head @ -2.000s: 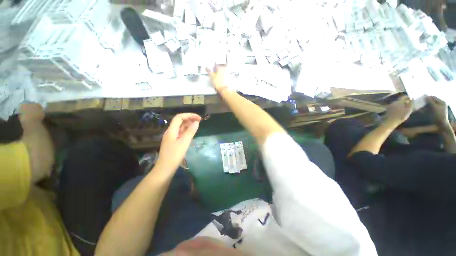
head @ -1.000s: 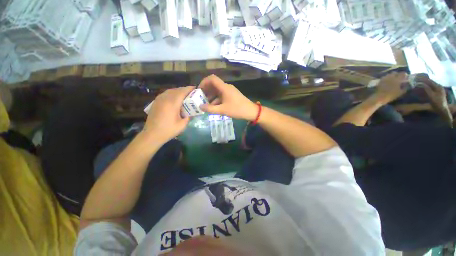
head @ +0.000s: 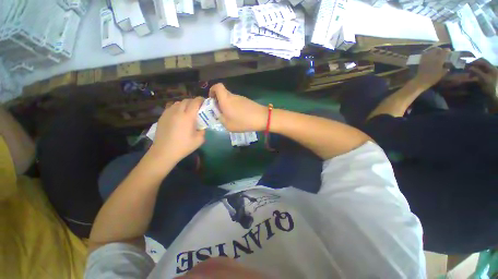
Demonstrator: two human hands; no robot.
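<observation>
A white folding carton [head: 207, 115] with blue print is held in front of me, above the green surface [head: 218, 158]. My left hand [head: 176, 129] grips it around its length; its other end shows past my left hand at the left. My right hand [head: 238, 111], with a red band at the wrist, has its fingers on the near right end of the carton. The fingers hide part of that end. Small white printed pieces [head: 243, 138] lie side by side on the green surface, partly covered by my right hand.
Loose white cartons [head: 112, 32] and a pile of printed sheets [head: 270, 32] lie on the white table [head: 164, 46] ahead. Stacked cartons [head: 41, 27] stand at the left. A person's hand [head: 432, 68] holds a carton at the right; a yellow-clothed person [head: 33, 218] sits at the left.
Two seconds ago my right hand reached to the table and my left was empty. Since one second ago both hands stay on the carton; my right hand has shifted slightly left over its end.
</observation>
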